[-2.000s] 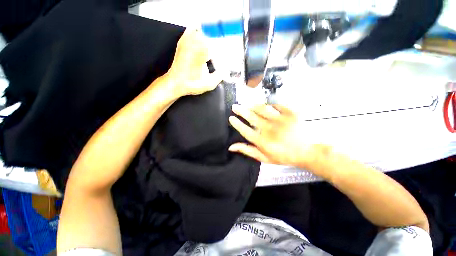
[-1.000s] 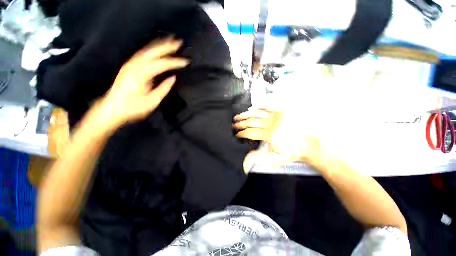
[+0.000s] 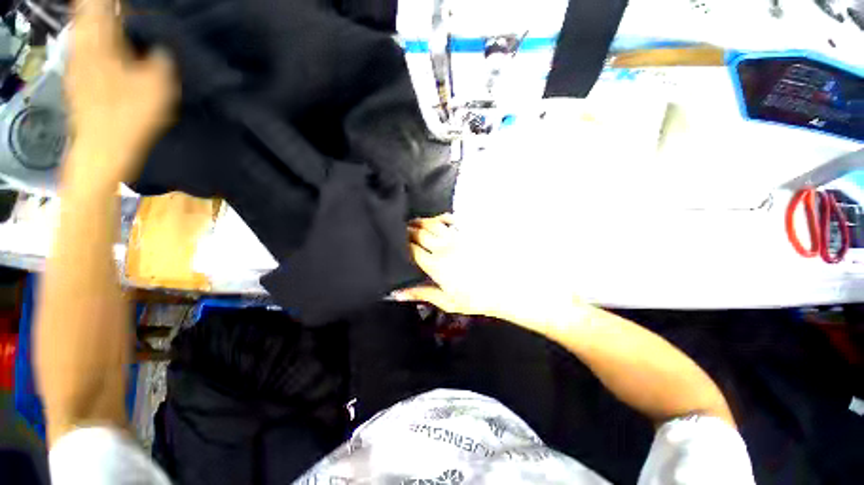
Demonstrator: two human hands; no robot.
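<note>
A large black garment piece (image 3: 351,218) lies on the white table left of the needle area, and its lower corner hangs over the front edge. The sewing machine (image 3: 455,118) has its needle area at the cloth's right edge. My left hand (image 3: 118,95) is at the upper left by the cloth's far left edge; it is blurred, and its fingers and any grip cannot be made out. My right hand (image 3: 455,260) lies at the garment's right edge near the table front, fingertips on the cloth, overexposed in part.
Red-handled scissors (image 3: 819,225) lie on the right of the table. A black strip (image 3: 587,43) hangs over the machine head. A dark display panel (image 3: 796,90) is at right. A yellow-brown tape patch (image 3: 172,239) is at left. Black cloth (image 3: 246,379) is heaped below the edge.
My left hand has moved far to the upper left. The garment has moved up off my lap onto the table, uncovering the tape patch. My right hand has shifted slightly left.
</note>
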